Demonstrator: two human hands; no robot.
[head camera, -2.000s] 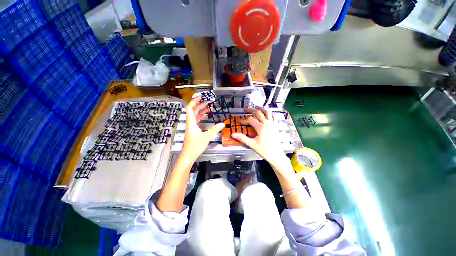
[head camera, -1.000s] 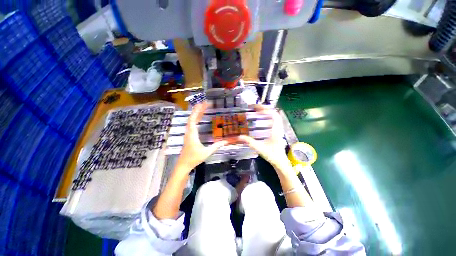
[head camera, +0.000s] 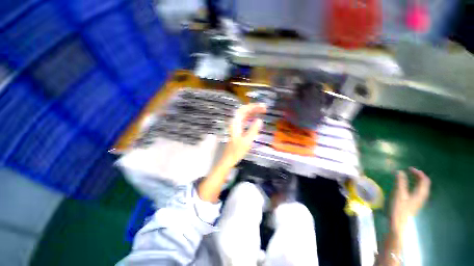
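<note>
The whole view is blurred. The orange fixture (head camera: 295, 139) sits on the silver slotted table (head camera: 335, 148); whether a black frame is seated in it cannot be told. A dark grey block with red below (head camera: 307, 106) is low over the fixture's back edge. My left hand (head camera: 245, 130) is at the slotted table's left edge, beside the foam stack, fingers curled; whether it holds anything is unclear. My right hand (head camera: 410, 195) is over the green conveyor (head camera: 442, 161), fingers apart, with nothing visible in it. Rows of black frames (head camera: 189, 117) lie on the foam stack (head camera: 169, 163).
Blue mesh crates (head camera: 67, 93) stand at the left. A yellow tape roll (head camera: 366, 192) is at the conveyor's near edge. The machine head with its red button (head camera: 353, 21) and pink button (head camera: 417, 18) hangs above. A white bag (head camera: 213, 66) lies behind the foam stack.
The view has turned left. Both hands have left the fixture, my left towards the foam stack and my right out over the conveyor. The dark block now sits lower over the fixture.
</note>
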